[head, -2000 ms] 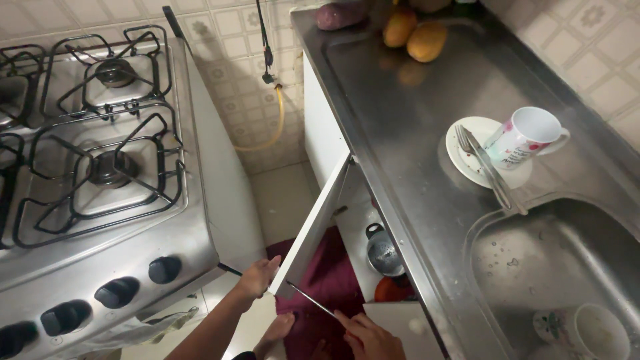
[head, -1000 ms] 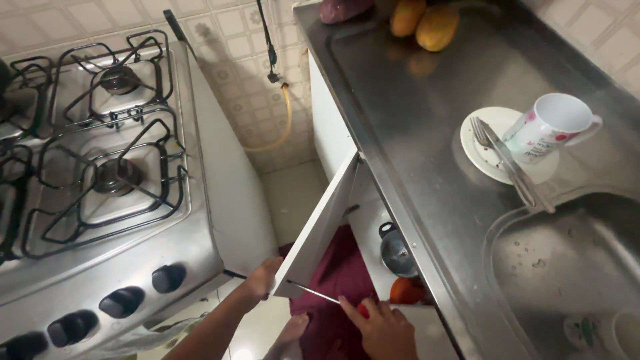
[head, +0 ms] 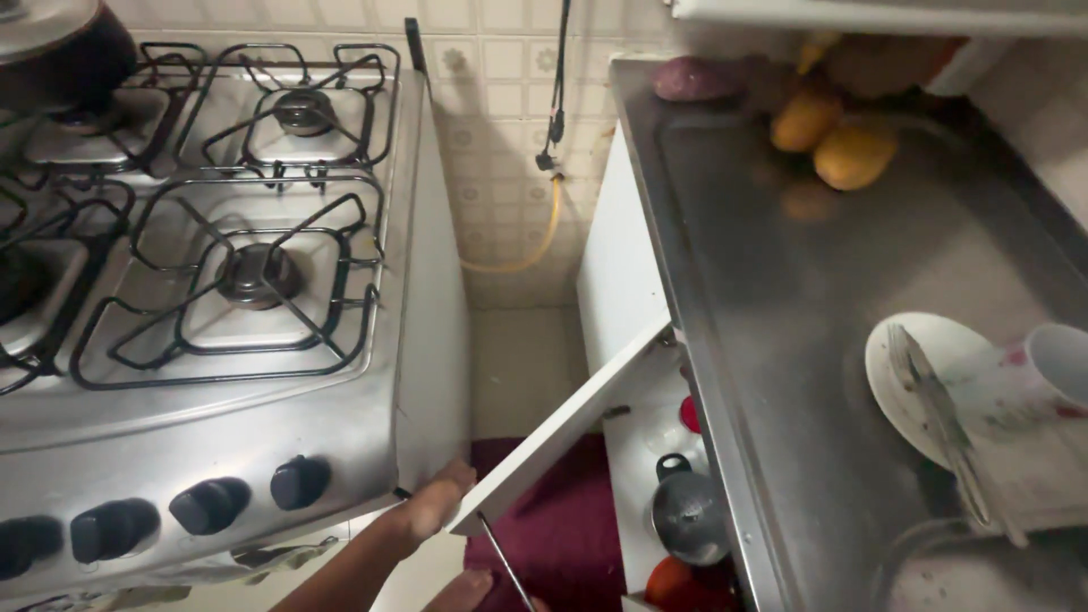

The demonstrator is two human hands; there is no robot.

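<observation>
A white cabinet door (head: 561,425) stands ajar under the steel sink counter. My left hand (head: 438,501) is at its outer face, near the free edge; whether the fingers grip it is unclear. The thin metal shaft of a tool, probably a screwdriver (head: 505,561), has its tip against the inner face of the door near that edge. At the bottom edge of the view, only a sliver of my right hand (head: 541,604) shows at the shaft's lower end; the tool's handle is hidden. A bare foot (head: 463,591) is below, by the dark red cloth on the floor (head: 569,518).
A gas stove (head: 408,340) stands on the left. Inside the cabinet are a metal pot (head: 693,518) and an orange-red item (head: 671,582). A plate (head: 884,374) with cutlery and a mug (head: 1058,365) lies on the counter (head: 765,340). A yellow hose (head: 544,246) runs behind.
The view has shifted, so my right hand, seen earlier holding the tool's red handle, is now mostly out of frame. The tool's tip stays at the door.
</observation>
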